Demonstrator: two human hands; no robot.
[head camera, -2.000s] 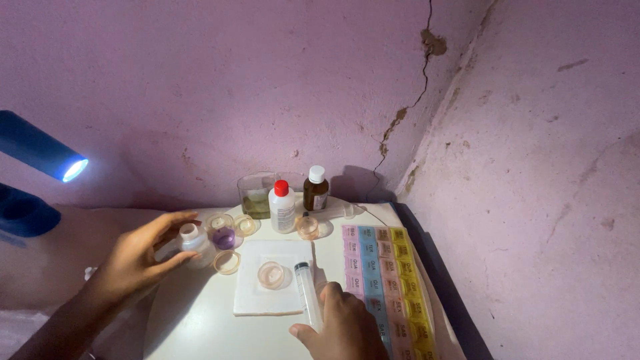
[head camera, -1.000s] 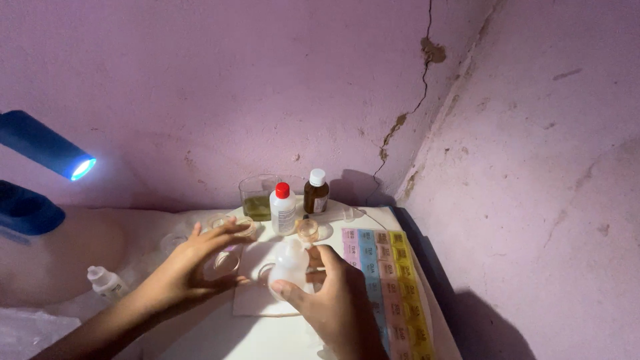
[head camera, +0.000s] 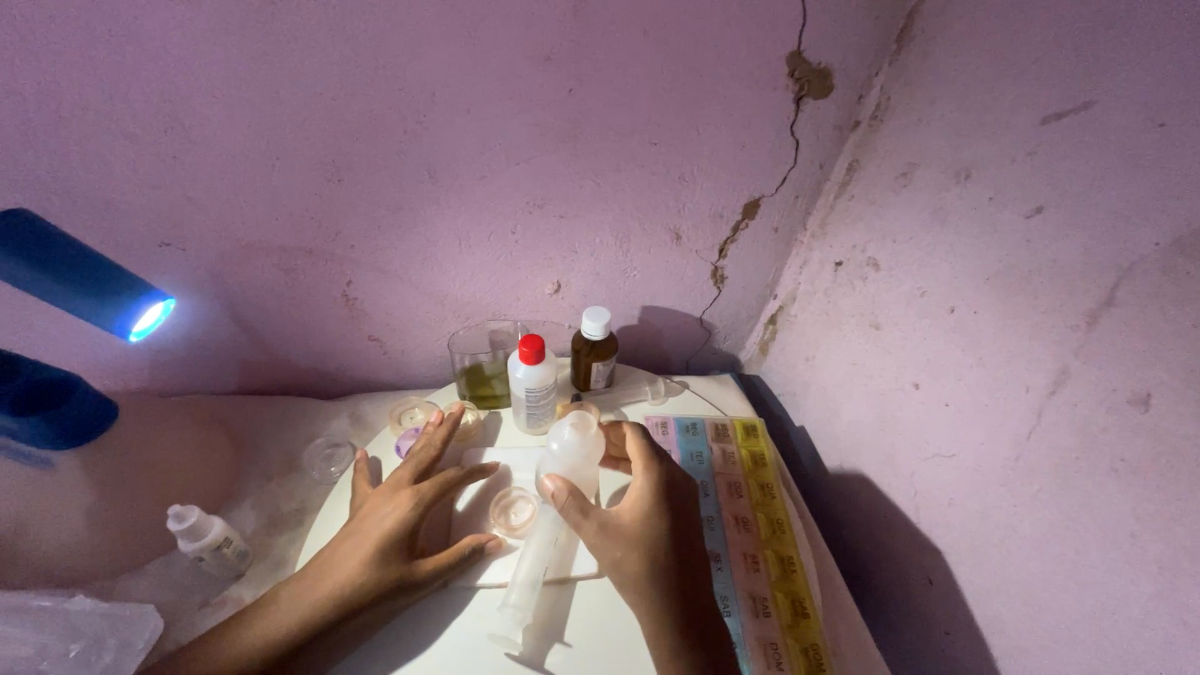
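My right hand grips a translucent white plastic bottle by its side, its open neck toward the back. A clear plastic syringe lies below that bottle, over a white square pad. On the pad sits a small round clear container, between my two hands. My left hand is spread with nothing in it, left of that container. Beyond its fingers are small round pots, one with purple contents, partly hidden.
Behind stand a glass with green liquid, a red-capped white bottle and a brown bottle with a white cap. A coloured weekly pill organizer lies at right. A dropper bottle and a clear lid are at left; a lit blue lamp is above.
My right hand held the syringe two seconds ago and now holds the white bottle, which was in my left hand then. My left hand has let go of it and moved right, toward the pad.
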